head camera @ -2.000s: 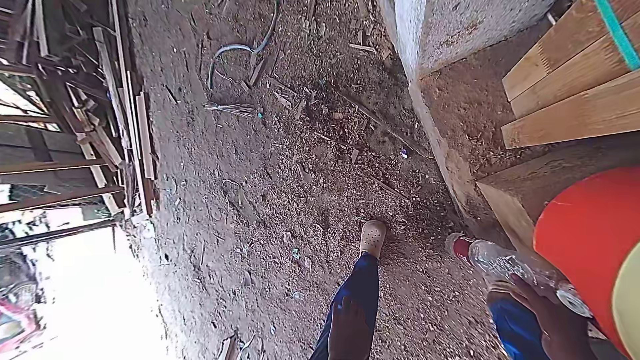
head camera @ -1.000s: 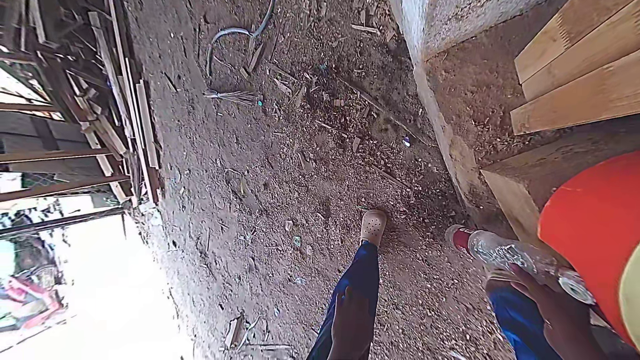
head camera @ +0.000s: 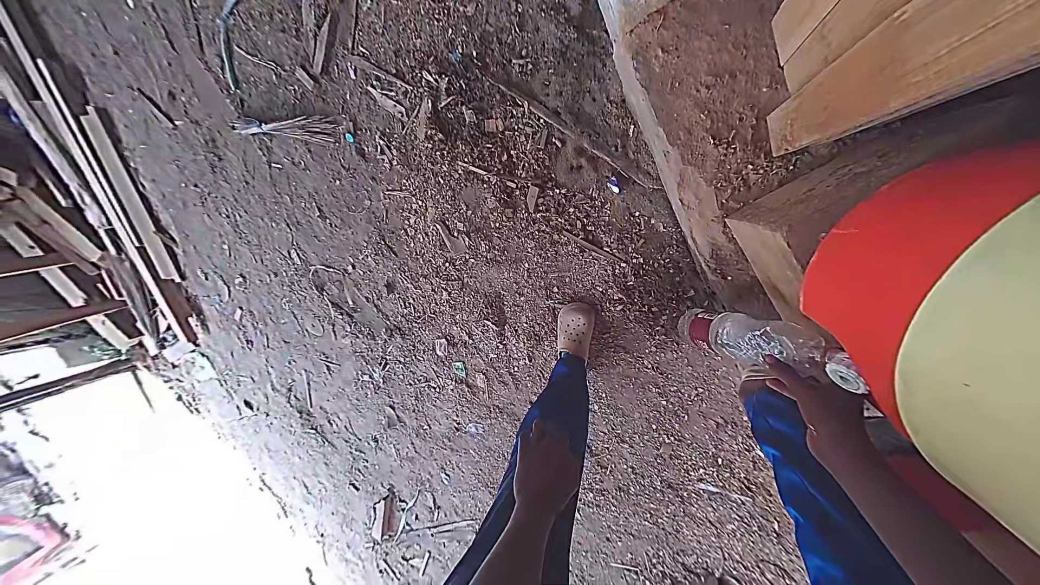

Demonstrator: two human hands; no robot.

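My right hand [head camera: 816,398] is at the lower right, its fingers around a clear plastic bottle [head camera: 768,340] with a red band at one end and a white end toward me. The bottle lies tilted over my right foot and blue trouser leg, beside a large red cylindrical object [head camera: 902,236] with a pale yellow end face. My left hand [head camera: 546,467] hangs in front of the other blue trouser leg; its fingers are dark and hard to make out, and no object shows in it. Below it on the ground is my foot in a beige clog [head camera: 576,329].
Wood chips and scraps litter the dirt ground [head camera: 406,284]. Stacked timber boards [head camera: 886,73] and a low concrete edge [head camera: 658,154] stand at the right. A twig bundle [head camera: 296,128] and a hose [head camera: 227,49] lie at upper left, near piled wooden strips [head camera: 130,195].
The beige-clogged foot has stayed in view while the ground around it has shifted slightly. The bottle remains in my right hand.
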